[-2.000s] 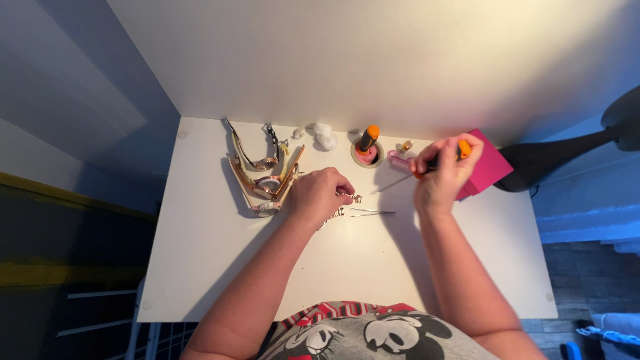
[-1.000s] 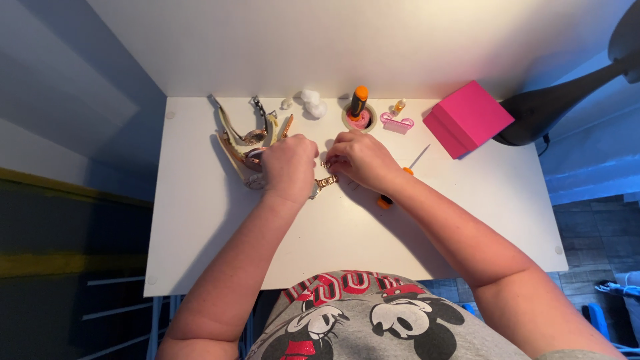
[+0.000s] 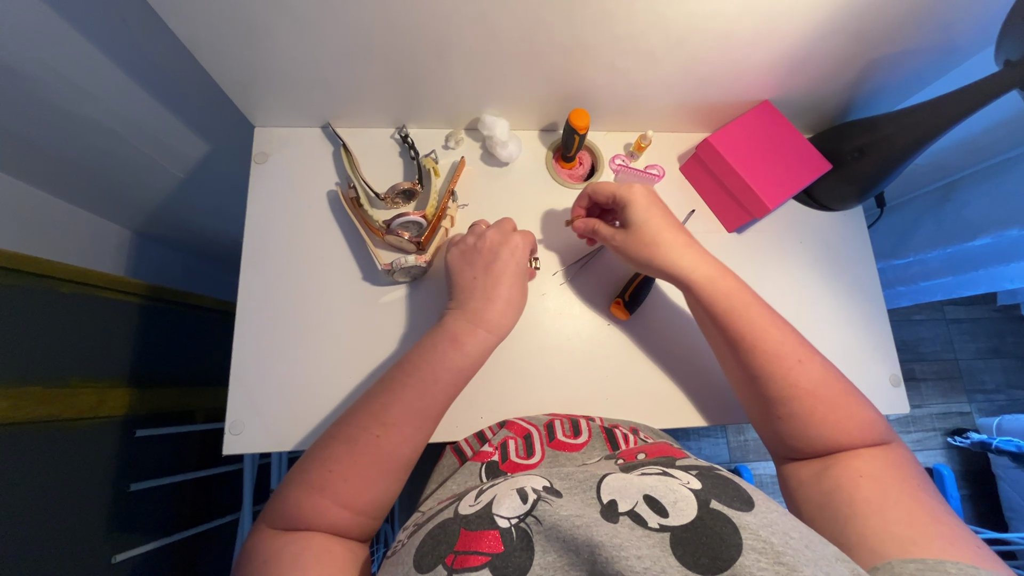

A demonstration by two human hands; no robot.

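Observation:
My left hand [image 3: 490,276] is closed around a metal watch bracelet [image 3: 534,262], of which only a short end shows at the fingertips. To its right, my right hand [image 3: 620,220] pinches a small gold-toned piece [image 3: 573,221], perhaps a bracelet link, between thumb and fingers. The two hands are apart. Metal tweezers [image 3: 578,262] lie on the table between them, partly under the right hand. A screwdriver with a black and orange handle [image 3: 632,297] lies below the right wrist, its shaft partly hidden by the forearm.
Several wristwatches [image 3: 406,232] lie at the left. Along the back stand cotton wool [image 3: 500,140], a round bowl [image 3: 554,170] holding an orange-and-black-handled tool [image 3: 574,138], a small bottle [image 3: 641,145], a pink plastic piece [image 3: 638,171] and a pink box [image 3: 756,164]. A black lamp [image 3: 872,144] is at the right.
The screwdriver, in my right hand two seconds ago, now lies on the table. Since one second ago my hands have moved apart, and a small gold-toned piece shows in my right fingers.

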